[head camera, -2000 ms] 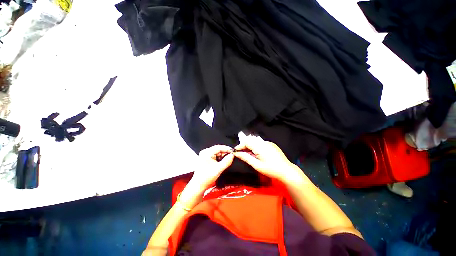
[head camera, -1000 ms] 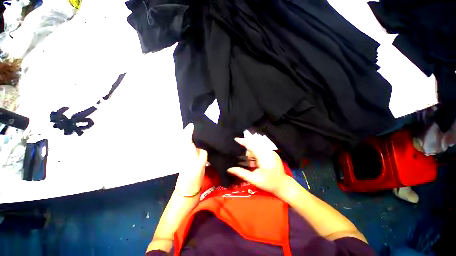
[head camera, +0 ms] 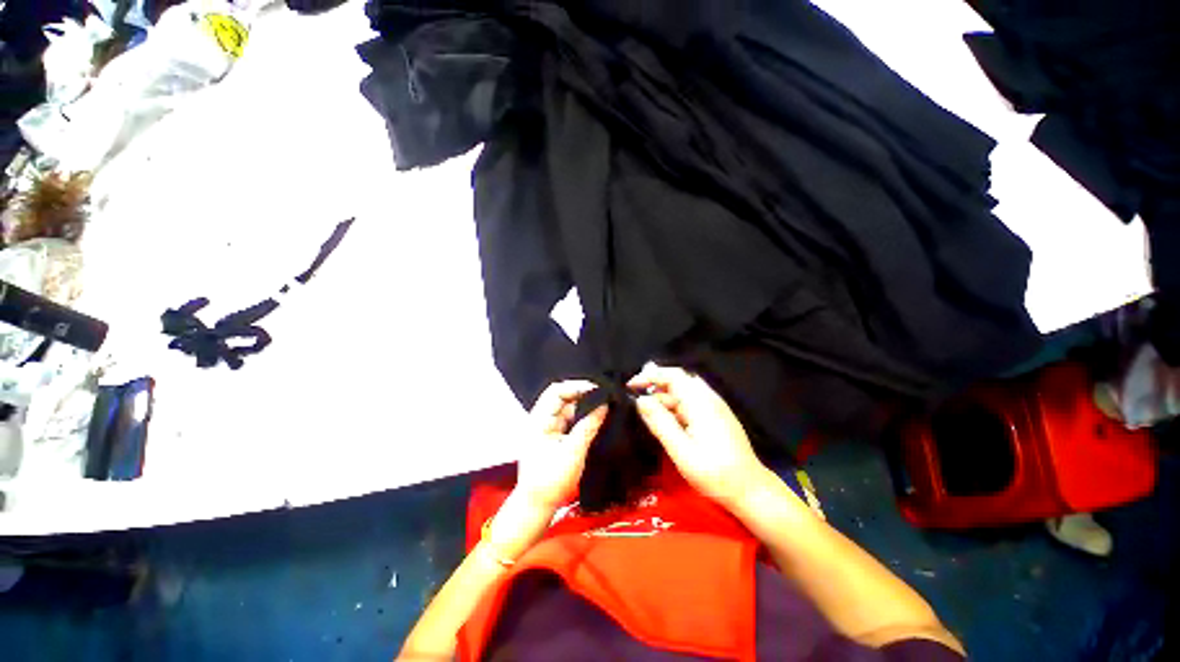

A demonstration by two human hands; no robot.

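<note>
A large pile of black garment panels (head camera: 751,194) lies fanned over the white table (head camera: 349,375) in front of me. A black cloth end (head camera: 616,466) hangs from between my hands over the red apron. My left hand (head camera: 563,440) pinches the cloth from the left side. My right hand (head camera: 692,433) pinches it from the right, close to my left hand. The fingertips are partly hidden by the dark cloth, so the exact edge or seam held cannot be told.
Black fabric scraps (head camera: 218,336) lie on the table at left. Dark cases (head camera: 123,427) and a white plastic bag (head camera: 162,71) are at the left side. Another black garment pile (head camera: 1087,117) is at the right. A red stool (head camera: 1035,446) stands on the blue floor, with a shoe near it.
My hands were together, moved apart around the cloth, and are now together again, pinching it. A black cloth end now hangs below my fingers. The whole view has shifted slightly.
</note>
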